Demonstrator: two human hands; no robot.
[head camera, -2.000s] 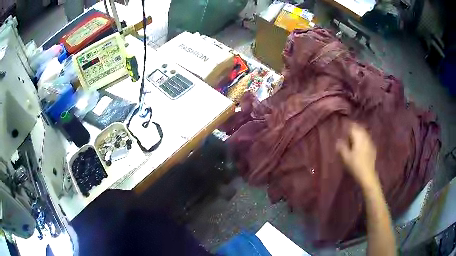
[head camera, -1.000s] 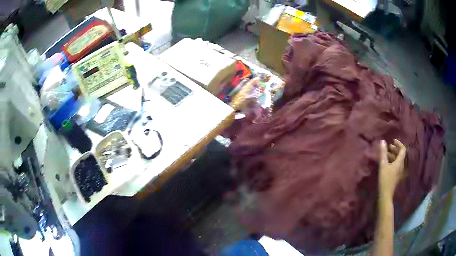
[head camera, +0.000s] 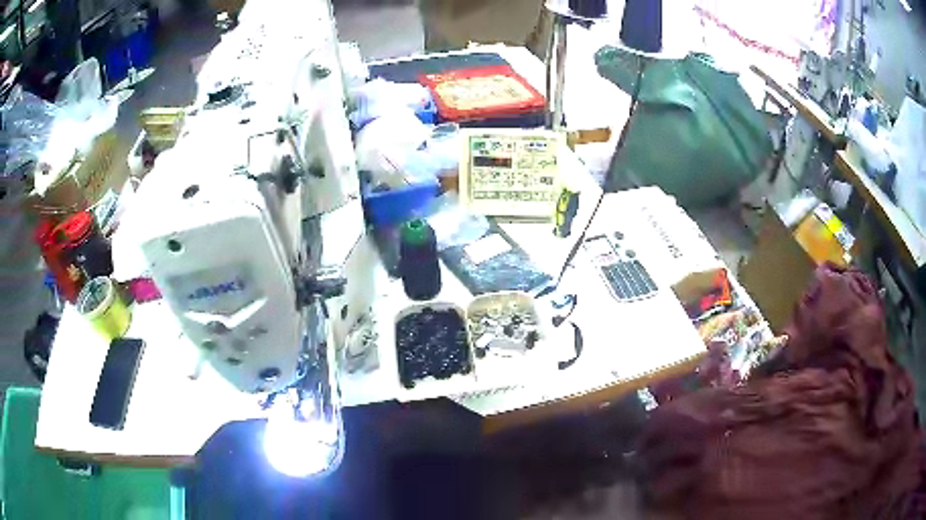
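Observation:
The maroon garment heap (head camera: 812,437) lies at the right edge, beside the table. The white sewing machine head (head camera: 218,279) with blue lettering stands at the left centre. Its needle area (head camera: 305,437) is brightly lit, and a dark cloth or garment shows below and beside it. The two-part tray holds black buttons (head camera: 434,343) on the left and metallic bits (head camera: 505,325) on the right. Neither of my hands is in view.
A cream control panel (head camera: 512,175), a calculator (head camera: 622,276) and a dark thread cone (head camera: 418,260) stand on the table (head camera: 569,384). A black phone (head camera: 117,383) lies at left, near a yellow round item (head camera: 105,308). A green bin (head camera: 61,488) is at lower left.
The view has swung left, so the machine head, phone and green bin now show and the maroon heap sits at the right edge. The hand over the heap has left the picture.

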